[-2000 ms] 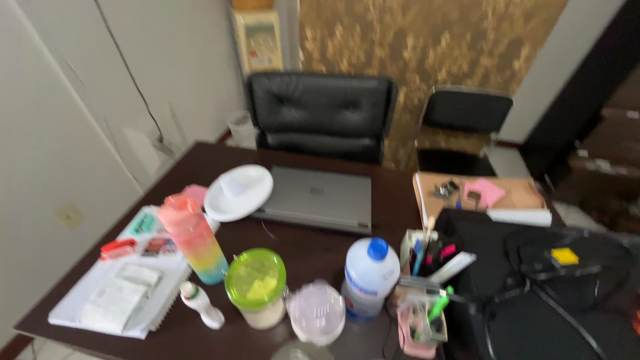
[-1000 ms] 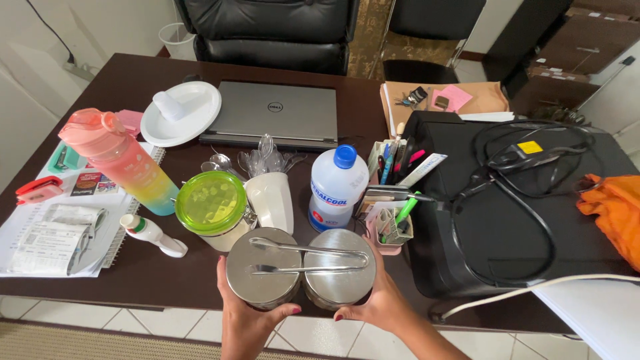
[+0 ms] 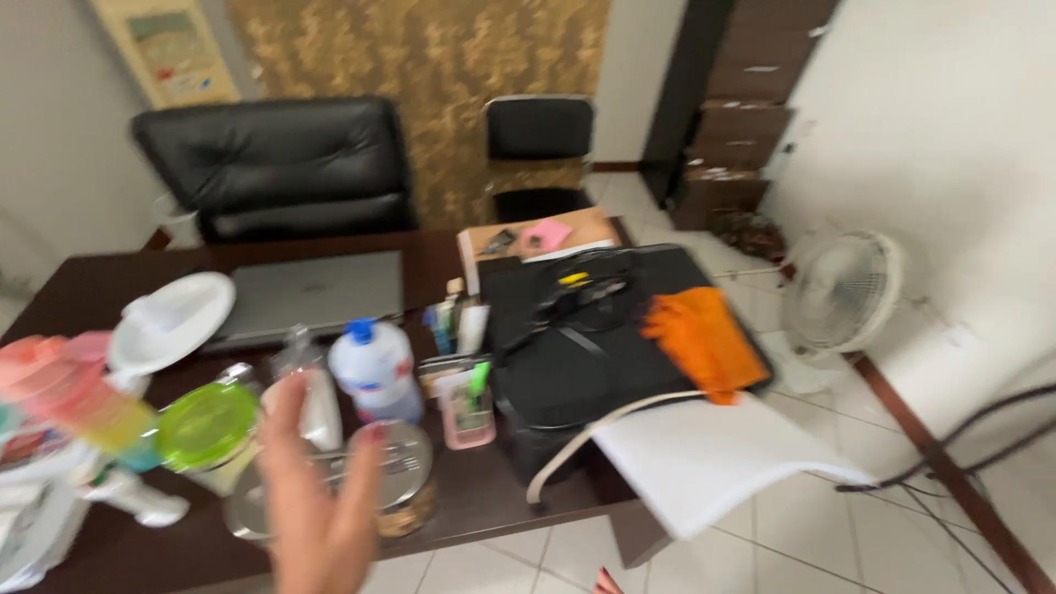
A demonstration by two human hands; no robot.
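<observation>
My left hand [image 3: 322,495], blurred, is raised with thumb and fingers apart in front of two metal-lidded jars at the desk's near edge. It partly hides the left jar [image 3: 247,507]; the right jar [image 3: 406,478] shows brownish contents through its side. Metal tongs [image 3: 338,458] lie across the lids, mostly behind the hand. Nothing shows held in this hand. Of my right hand [image 3: 608,582], only fingertips show at the bottom edge, over the floor tiles. Behind the jars stand a green-lidded jar [image 3: 206,425], white cups [image 3: 318,408] in plastic and a blue-capped bottle [image 3: 375,371].
A closed laptop [image 3: 318,289], white plates [image 3: 173,322] and a pastel bottle [image 3: 78,396] occupy the desk's left half. A pen holder [image 3: 466,412] adjoins a black printer [image 3: 528,388] with cables, an orange cloth [image 3: 709,338] and white paper [image 3: 718,462]. A fan [image 3: 850,289] stands right.
Both hands have come off the sides of the two jars, which they held one second ago. The right hand has moved right and down. The view has swung right.
</observation>
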